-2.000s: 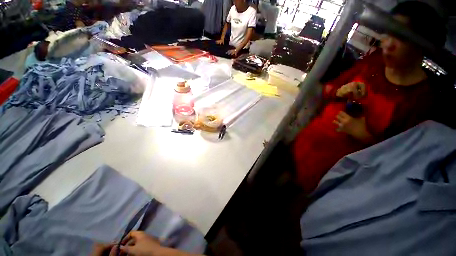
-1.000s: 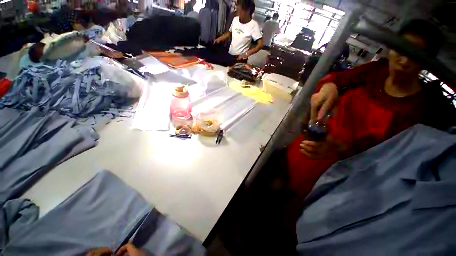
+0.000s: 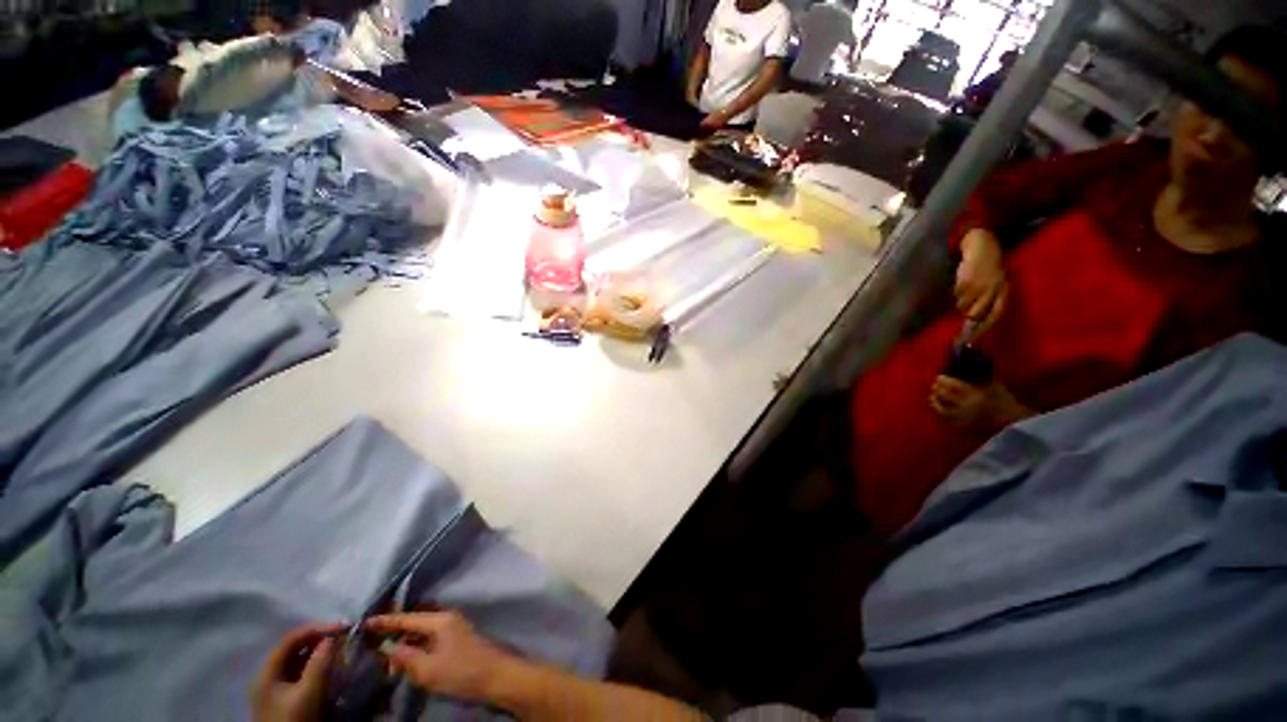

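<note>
A light blue-grey garment [image 3: 240,592] lies on the white table [image 3: 522,494] at the bottom left, its front placket running up toward a dark gap near the hem. My left hand [image 3: 299,674] pinches the cloth at the placket near the bottom edge. My right hand [image 3: 431,652] is just to its right, fingertips on the same placket, forearm coming from the lower right. The fingers are small and blurred, and whether a small tool is held cannot be told.
Another blue-grey pile [image 3: 127,353] and a heap of fabric strips [image 3: 254,191] lie at the left. A pink bottle [image 3: 555,251], yellow-brown ring [image 3: 623,308] and dark pens [image 3: 659,343] stand beyond. A person in red [image 3: 1073,282] and a garment [image 3: 1087,550] are at the right.
The view has shifted, so the table items sit higher and further right. Both my hands show more fully on the placket. The person in red has moved their hands around a dark object.
</note>
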